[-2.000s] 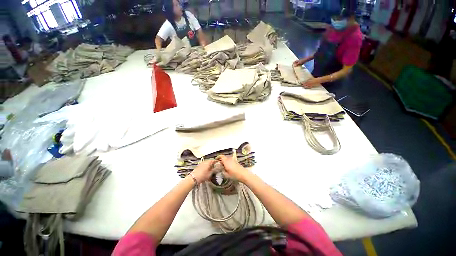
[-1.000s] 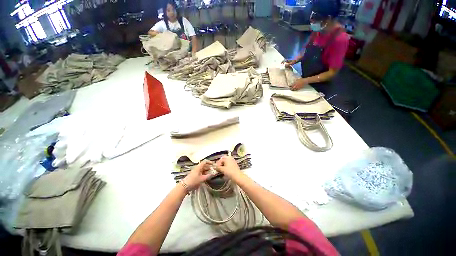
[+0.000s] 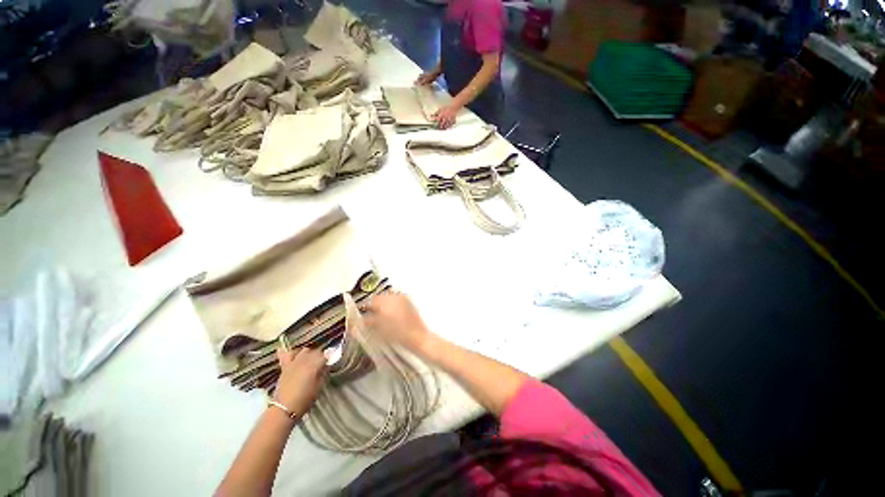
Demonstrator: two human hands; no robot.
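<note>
A stack of beige tote bags (image 3: 281, 286) lies on the white table in front of me, its dark layered opening edges towards me. Its long looped handles (image 3: 374, 427) hang towards the front edge. My left hand (image 3: 303, 377) grips the bag edge beside the left handle bases. A small white piece (image 3: 335, 353) shows beside its fingertips. My right hand (image 3: 393, 318), slightly blurred, is closed at the right handle bases; its fingertips are partly hidden by the straps.
A clear plastic bag of small white pieces (image 3: 606, 254) sits at the right table corner. Another bag stack (image 3: 461, 160) and a heap of bags (image 3: 306, 150) lie further back. A red wedge (image 3: 139, 209) and white sheets (image 3: 44, 335) are left. A person (image 3: 474, 49) handles bags across the table.
The view has turned right, so the table's things sit further left. My hands, together before, are now apart, one at each side of the handle bases. The bag stack looks more slanted.
</note>
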